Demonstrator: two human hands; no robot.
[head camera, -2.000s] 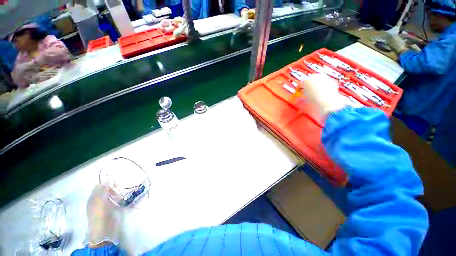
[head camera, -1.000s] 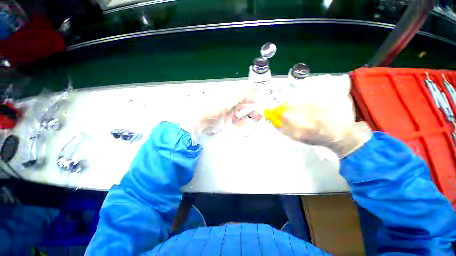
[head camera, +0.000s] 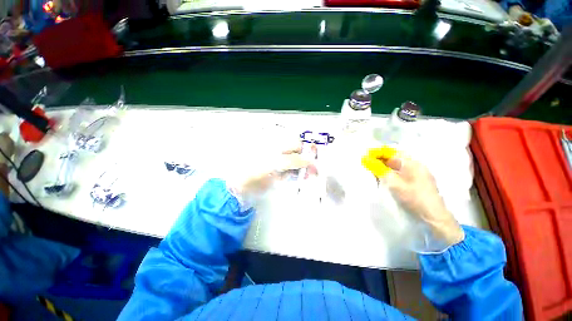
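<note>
My left hand (head camera: 282, 169) is at the middle of the white bench, its fingers closed on a small bracket (head camera: 317, 138) with a short dark bar at the top and a pale stem. The stem is partly hidden by the fingers. My right hand (head camera: 411, 188) is to the right of it, apart from the bracket. Orange-yellow finger cots (head camera: 378, 162) cover its fingertips, which are bent together. Overexposure hides whether it holds a white wipe. A small dark-silver piece (head camera: 180, 167) lies on the bench left of my left hand.
Two whitish bottles (head camera: 356, 106) stand at the bench's back edge, one lid raised. A red tray (head camera: 533, 200) is at right. Looped units (head camera: 108, 195) and a black disc (head camera: 30, 165) lie at left. A green conveyor (head camera: 251, 81) runs behind. A crumpled white heap (head camera: 458, 141) borders the tray.
My right hand has left the red tray, come to the bench middle, then moved right, away from my left hand. My left hand now holds the bracket. The view has swung left.
</note>
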